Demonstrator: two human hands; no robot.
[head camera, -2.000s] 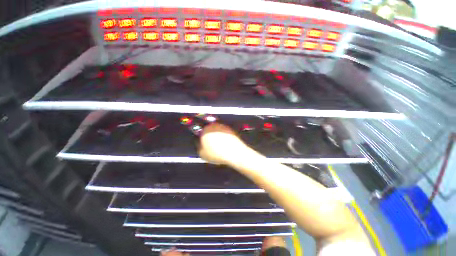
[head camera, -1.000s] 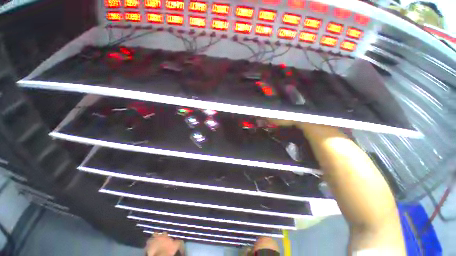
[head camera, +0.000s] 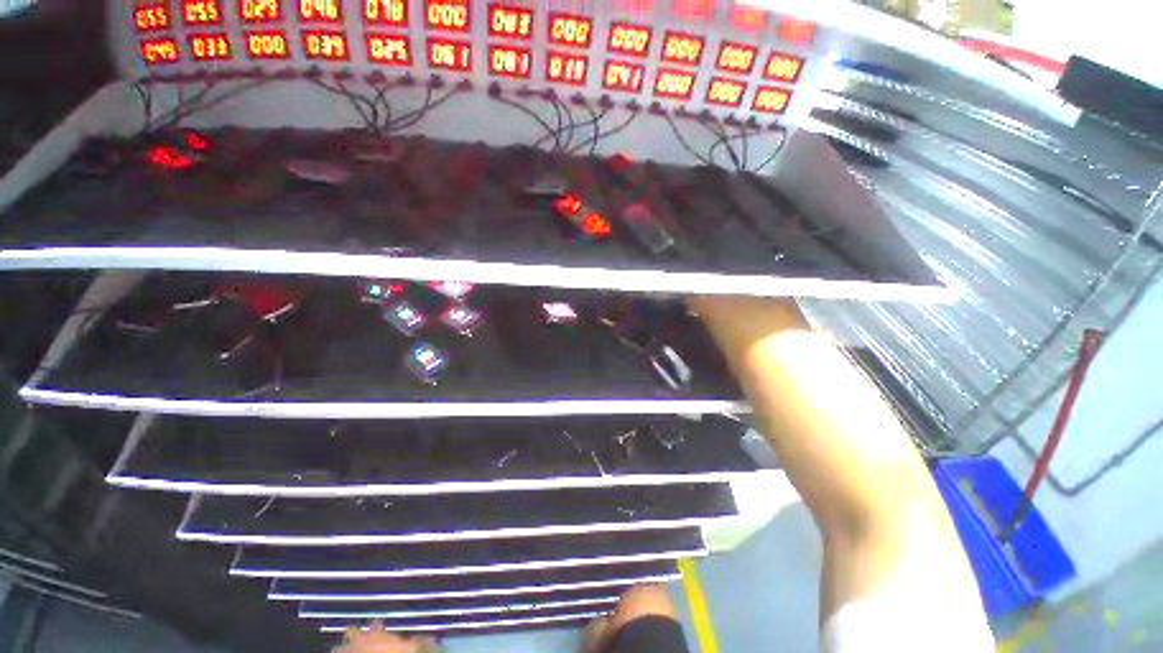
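Several small watch-like devices with lit screens lie on the second shelf's black surface; one sits nearest the front (head camera: 427, 360). Another device with a whitish-pink screen (head camera: 559, 310) lies to their right. My right arm reaches in from the lower right. My right hand (head camera: 724, 316) is mostly hidden behind the top shelf's white front edge, with only the wrist area showing, so its fingers and any held thing cannot be seen. At the bottom edge, what looks like my left hand (head camera: 383, 640) is cut off and blurred; its grip is unclear.
The top shelf (head camera: 434, 230) holds red-glowing devices (head camera: 583, 217) and black leads. Red digital displays (head camera: 446, 54) line its back. More shelves lie below. Wire shelving (head camera: 944, 230) stands right. A blue bin (head camera: 1008, 536) with a red handle (head camera: 1065, 408) sits on the floor.
My right hand has moved from the lit group to the shelf's right part. The view has shifted, moving the rack left in the picture. A device right of the group, red before, now shows whitish-pink.
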